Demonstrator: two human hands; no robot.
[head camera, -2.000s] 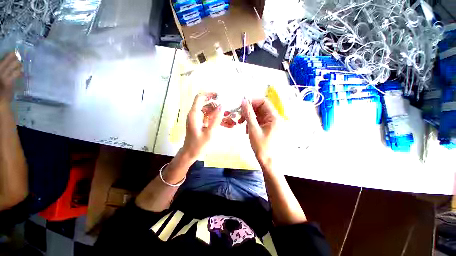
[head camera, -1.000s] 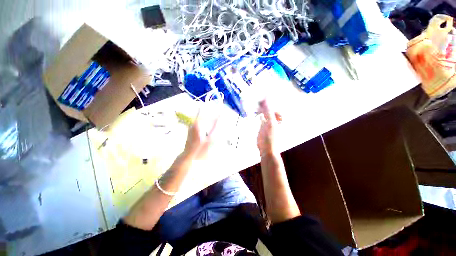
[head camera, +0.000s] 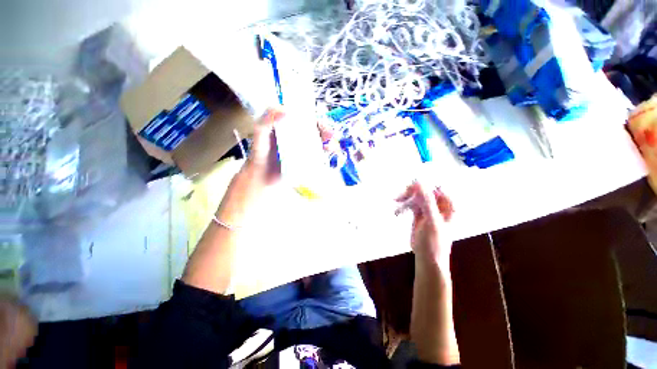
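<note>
My left hand (head camera: 268, 148) is raised at the middle of the table. It is closed around a long white retail box (head camera: 297, 119) with a blue edge, its fingertips showing on the far side. Glare washes out most of the box. My right hand (head camera: 428, 216) is over the table's front edge, blurred, fingers apart, and no thing shows in it. A small yellow piece (head camera: 307, 192) lies between the hands. Blue-and-white retail boxes (head camera: 374, 133) lie in an overlapping pile beyond them.
An open brown carton (head camera: 162, 104) with blue-white boxes inside stands back left. White coiled cables (head camera: 403, 54) are heaped at the back. Clear trays (head camera: 54, 252) lie left. A blue bundle (head camera: 537, 61) is back right. Another person's blurred hand (head camera: 16, 328) shows bottom left. Brown cardboard (head camera: 555, 281) is below the table.
My left hand, earlier empty over the table, has moved up and left and taken hold of the box. My right hand has moved right and down. The view has shifted too.
</note>
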